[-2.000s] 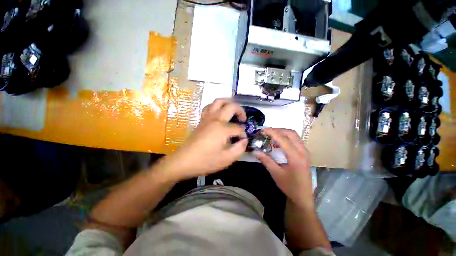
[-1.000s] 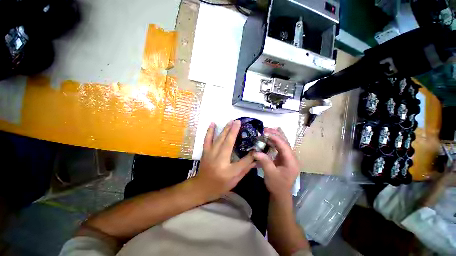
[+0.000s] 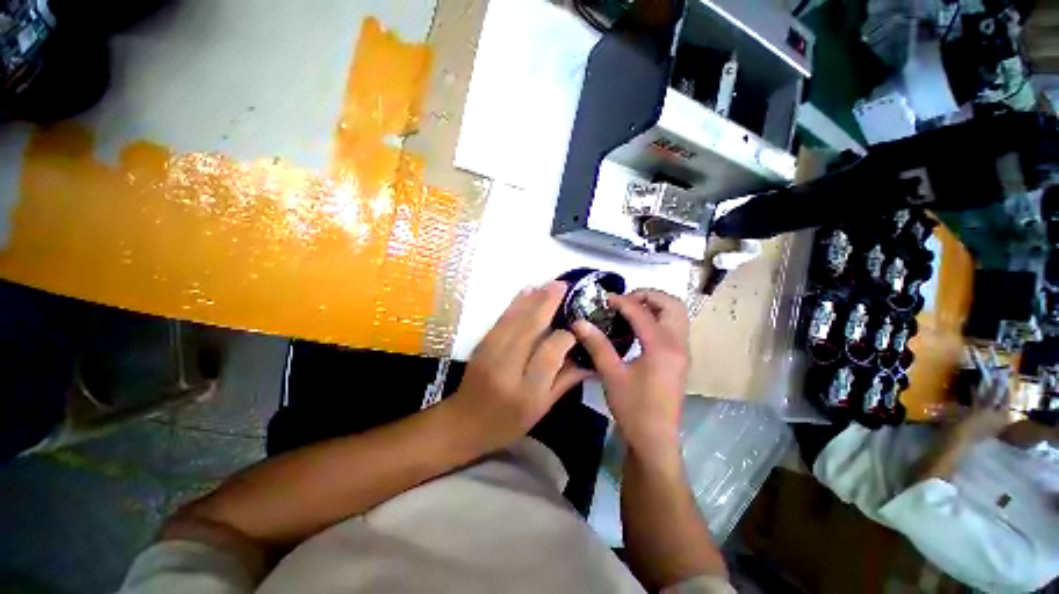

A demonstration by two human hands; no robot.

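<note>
A rounded black housing unit [image 3: 574, 279] rests on the white paper sheet in front of the screw feeder. A silver inner module [image 3: 591, 298] sits in its open side. My left hand [image 3: 519, 360] is around the unit's left and near side and holds it. My right hand [image 3: 646, 367] has its thumb and fingertips on the module at the unit's right side. The fingers hide part of the module and the shell's lower edge. Wires cannot be made out.
The grey-white screw feeder [image 3: 668, 151] stands just beyond the unit. The thick black power screwdriver [image 3: 859, 186] slants in from the right. A clear tray of black units [image 3: 865, 319] is at the right, beside another person's sleeve [image 3: 958, 511]. A white cloth [image 3: 736, 255] lies by the feeder.
The silver module has moved from beside the shell into its opening, with my right fingers following it. My left hand has stayed around the shell. The view has turned.
</note>
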